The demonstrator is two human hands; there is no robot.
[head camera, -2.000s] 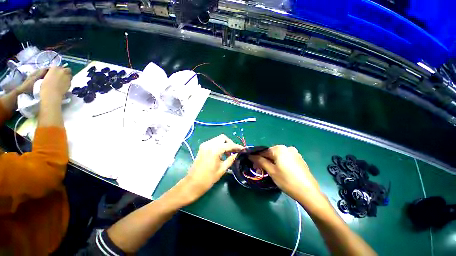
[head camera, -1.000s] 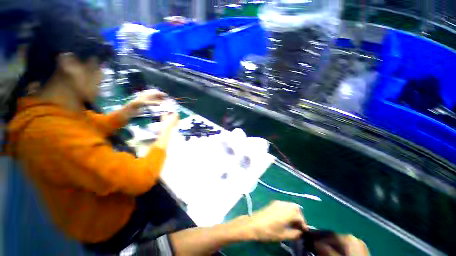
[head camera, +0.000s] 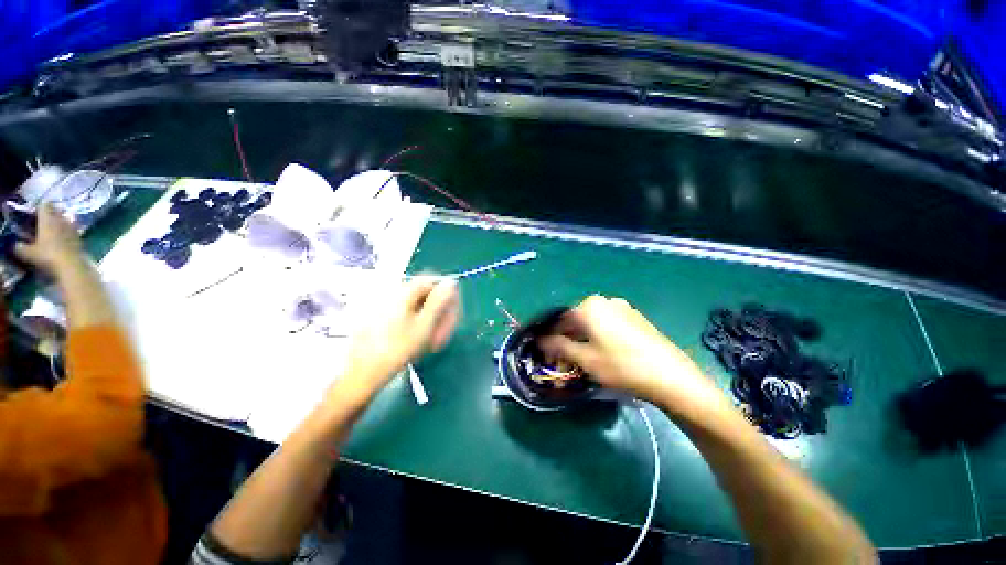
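Observation:
A black round housing (head camera: pixel 527 373) with a pale rim sits on the green bench in front of me, its open side up. Thin red and orange wires show inside it, and a white cable (head camera: pixel 657 464) runs from it to the bench's front edge. My right hand (head camera: pixel 601 344) is at the housing, its fingers reaching into the opening; what they grip is hidden. My left hand (head camera: pixel 425 320) is raised to the left, apart from the housing, fingers bent and blurred, with nothing visible in it.
A pile of black rings (head camera: pixel 772 370) and dark bracket parts (head camera: pixel 954 411) lie right. A white sheet (head camera: pixel 210 353) bears white housings (head camera: pixel 303 193) and small black parts (head camera: pixel 204 221). A person in an orange sleeve (head camera: pixel 83 403) works far left. Beyond are a dark belt (head camera: pixel 618 182) and rails.
The view swung left to the neighbouring person and bins, then back down. My left hand has left the housing and moved left. The black piece both hands held at the rim no longer shows there.

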